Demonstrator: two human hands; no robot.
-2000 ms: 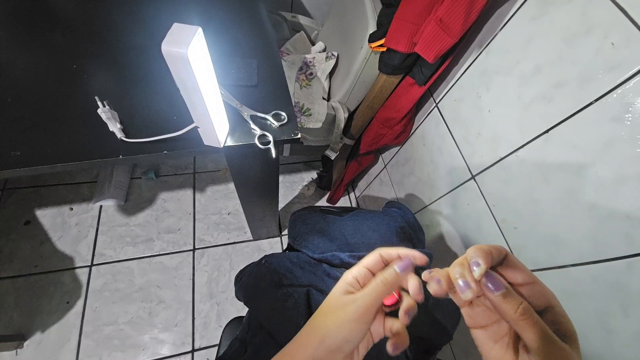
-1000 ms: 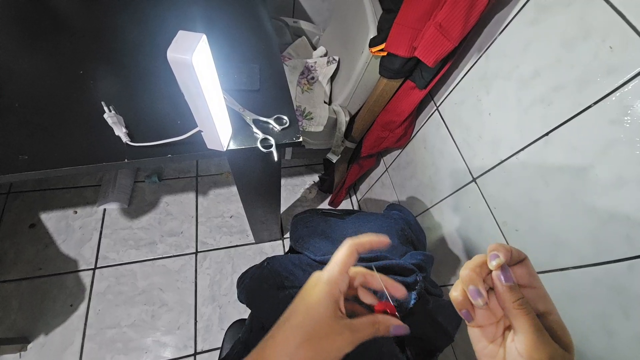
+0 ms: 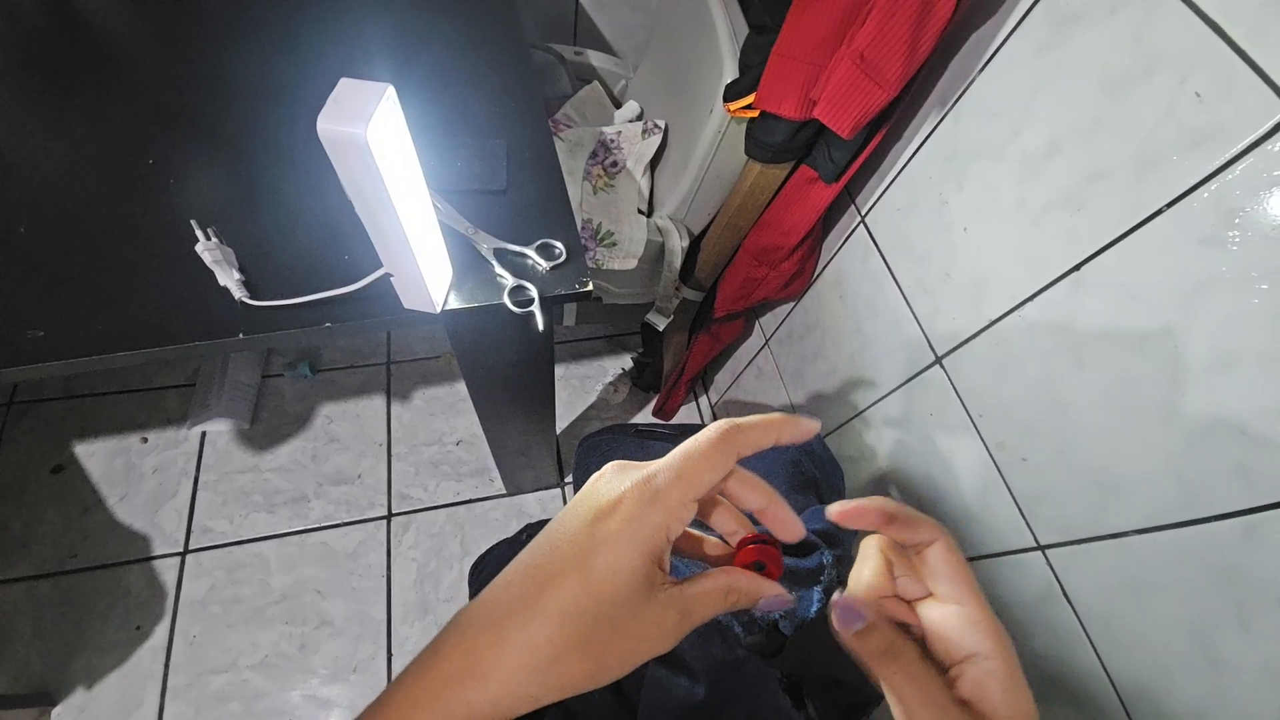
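My left hand point(image 3: 680, 540) holds a small red spool point(image 3: 758, 556) between its thumb and curled fingers, with the index finger stretched out above it. To its right, my right hand point(image 3: 920, 600) has its thumb and bent index finger apart; it is slightly blurred, and I cannot tell whether a thread lies in it. The hands are near each other but not touching. Beneath them dark blue denim point(image 3: 700, 660) with a frayed, paler patch covers the lap. Silver scissors point(image 3: 500, 255) rest at the corner of the black table, partly behind a lit white lamp.
The white lamp point(image 3: 385, 200) stands on the black table point(image 3: 120, 280), its cord ending in a plug point(image 3: 218, 260). Floral cloth point(image 3: 610, 190) lies on a white chair point(image 3: 700, 110) beyond the table corner. Red ribbed fabric point(image 3: 770, 260) hangs by a wooden post point(image 3: 740, 220) near the tiled wall.
Two seconds ago the hands were fingertip to fingertip; they then moved apart, with a thin thread showing at the spool. Now they are closer together again, and the right hand's fingers have spread.
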